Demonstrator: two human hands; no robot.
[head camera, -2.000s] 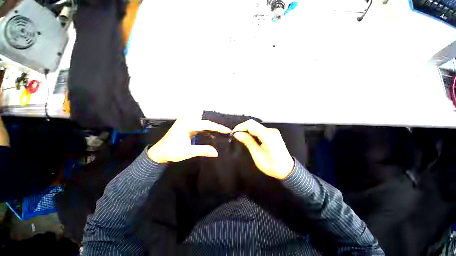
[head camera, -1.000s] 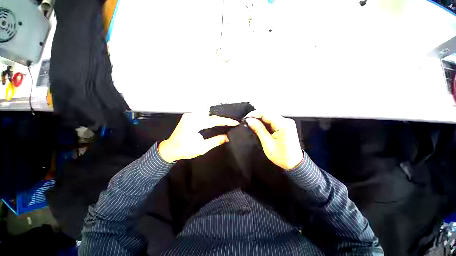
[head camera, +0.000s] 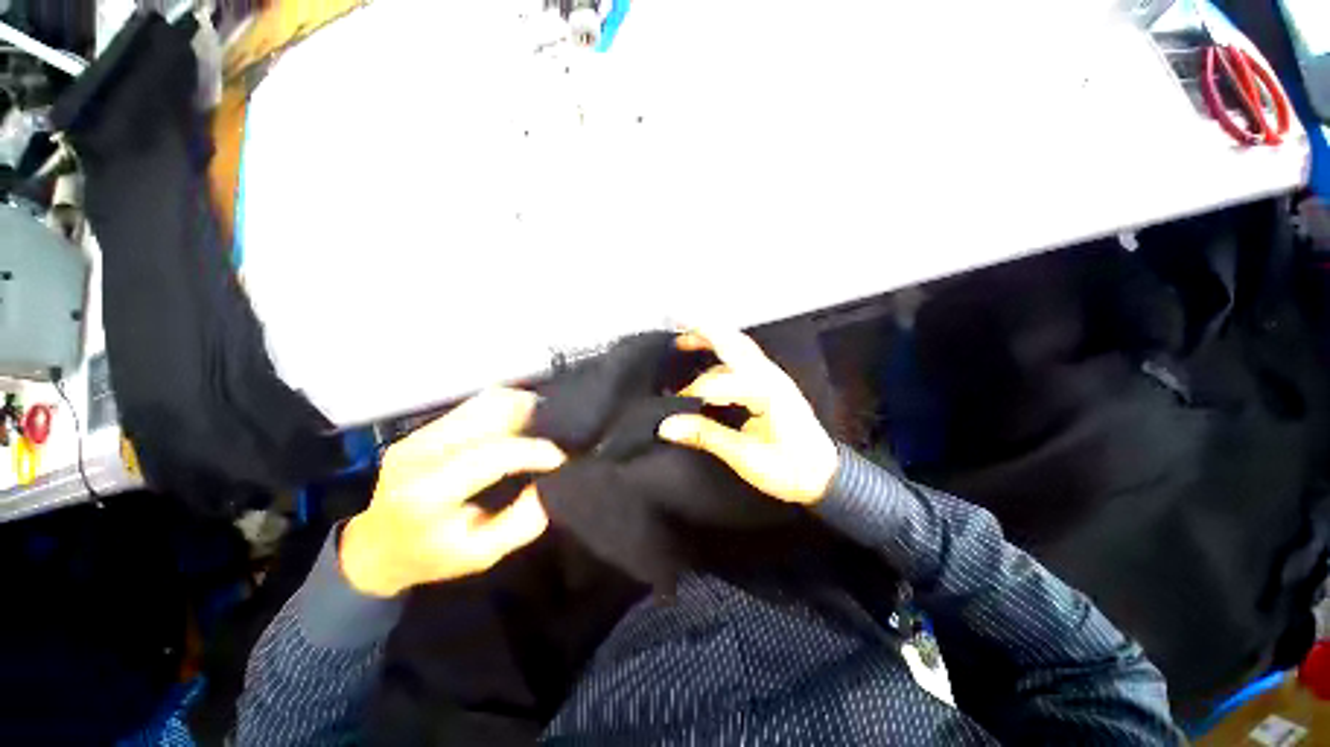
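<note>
A black cloth panel (head camera: 627, 511) lies over my lap and its upper part rises to the front edge of the white table (head camera: 481, 263). My right hand (head camera: 751, 423) pinches the cloth between thumb and fingers near the table edge. My left hand (head camera: 452, 496) is at the cloth's left side, thumb and fingers bent around a fold of it; the fingertips partly hide the contact. A long stack of black cut pieces (head camera: 183, 307) hangs over the table's left end.
Red-handled scissors (head camera: 1244, 95) lie at the table's right end. A grey machine housing (head camera: 41, 292) and small red and yellow tools (head camera: 29, 435) are at far left. A large black cloth heap (head camera: 1094, 438) hangs at right below the edge.
The view has turned, so the table edge now slants and the scissors show. My hands have moved apart, the left lower and to the left, with more cloth spread between them.
</note>
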